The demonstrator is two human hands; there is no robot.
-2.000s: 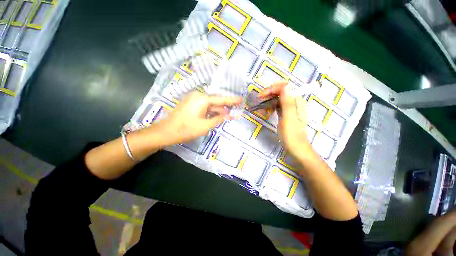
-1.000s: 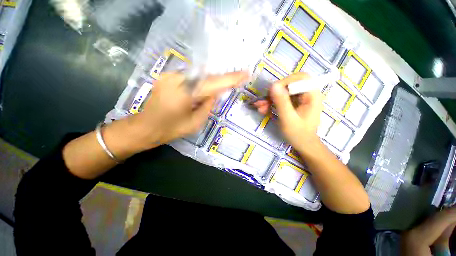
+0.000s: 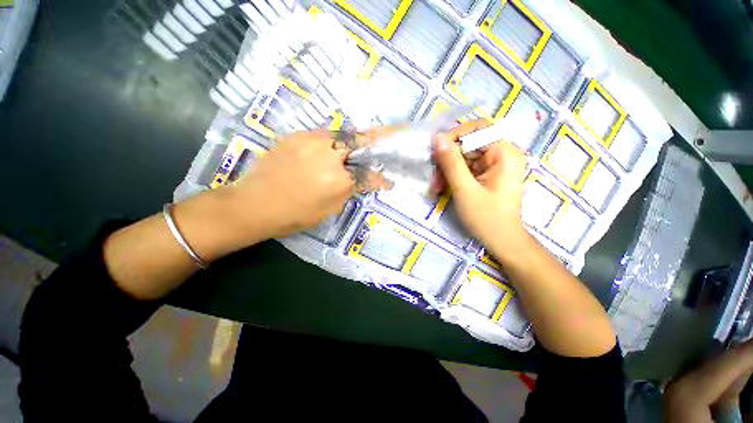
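My left hand (image 3: 301, 180) holds a clear adhesive sheet with rows of white strips (image 3: 277, 70), which spreads up and left over the tray. My right hand (image 3: 487, 183) holds white-handled tweezers (image 3: 483, 139) between thumb and fingers; their tip is hidden. A crumpled, shiny clear film (image 3: 404, 157) lies between the two hands; I cannot tell which hand grips it. Under the hands lies a white blister tray (image 3: 570, 45) with rows of pockets. Several yellow-edged frames sit in it, one at the tray's near side (image 3: 386, 244) and one at the right (image 3: 571, 157).
A stack of pale striped sheets (image 3: 660, 248) lies on the dark green bench right of the tray. A small dark box (image 3: 708, 287) is beyond it. Another person's hand (image 3: 717, 384) is at the lower right. A pale metal rail (image 3: 731, 144) runs at the upper right.
The striped sheet, blurred one second ago, now shows clearly at the upper left. The shiny film now shows between my hands, which are closer together. The tray sits further right in view than two seconds ago.
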